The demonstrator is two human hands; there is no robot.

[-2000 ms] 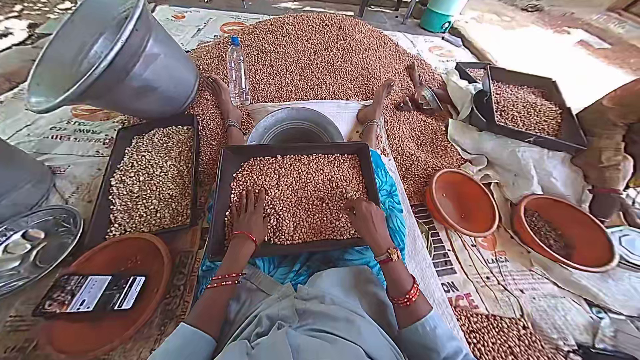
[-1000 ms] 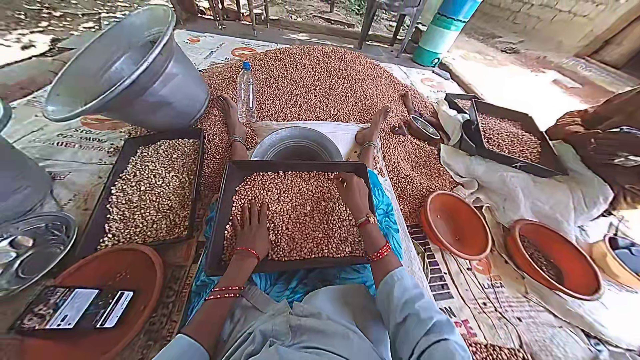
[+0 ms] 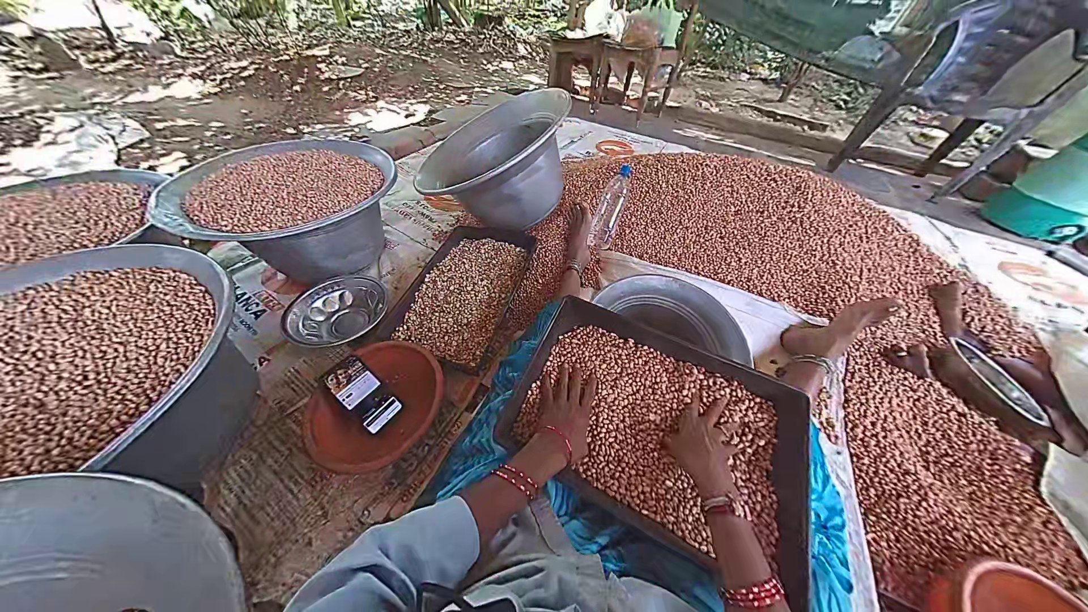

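Observation:
A dark rectangular tray (image 3: 795, 476) of reddish-brown nuts or seeds (image 3: 633, 433) lies across my lap on blue cloth. My left hand (image 3: 565, 412) rests on the nuts near the tray's left side, fingers spread. Toward the right half, my right hand (image 3: 704, 442) touches the nuts with its fingers apart. Neither hand grips anything visible. Just beyond the tray sits a round metal basin (image 3: 671, 310), partly hidden by it. A second dark tray (image 3: 395, 319) with paler nuts (image 3: 463, 302) stands to the left.
A large nut heap (image 3: 748, 229) spreads ahead, beside a plastic bottle (image 3: 609, 208). Metal tubs (image 3: 340, 246) full of nuts stand left, near an empty tilted tub (image 3: 510, 178), a steel plate (image 3: 334, 311) and a clay dish (image 3: 340, 450) holding a phone (image 3: 353, 382). Another person's hand (image 3: 909, 361) is at right.
The view has swung left, bringing the full tubs into sight. My right hand has moved from the tray's far right part back toward me since one second ago.

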